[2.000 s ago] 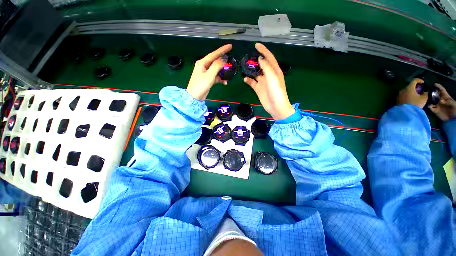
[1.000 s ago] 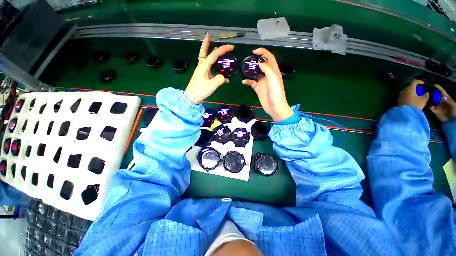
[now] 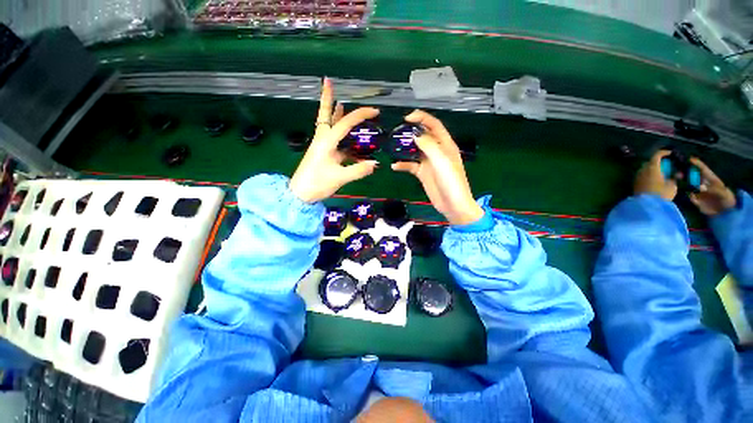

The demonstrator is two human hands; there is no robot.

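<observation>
My left hand (image 3: 334,153) holds a round black smartwatch unit (image 3: 364,140) between thumb and fingers. My right hand (image 3: 438,161) holds a second smartwatch unit (image 3: 406,141) beside it. Both screens face me and show small white-purple and red marks; the units are held above the green belt, close together. Below them, waiting watch units (image 3: 360,247) lie clustered on and around a white sheet (image 3: 357,314), several of them lit. A watch unit with a pale grey ring (image 3: 433,296) lies right of the sheet.
A white foam tray (image 3: 186,227) with dark pockets lies at left, black blister trays (image 3: 70,401) below it. Unlit units (image 3: 253,132) line the belt. Pale holders (image 3: 434,82) sit on the metal rail (image 3: 305,88). At right, a neighbour's hands (image 3: 656,177) hold two units.
The whole view has shifted, showing more of the area behind the rail. Both my hands still hold their units, whose screens changed from mostly red to white-purple text. The neighbour's screens turned from blue to cyan.
</observation>
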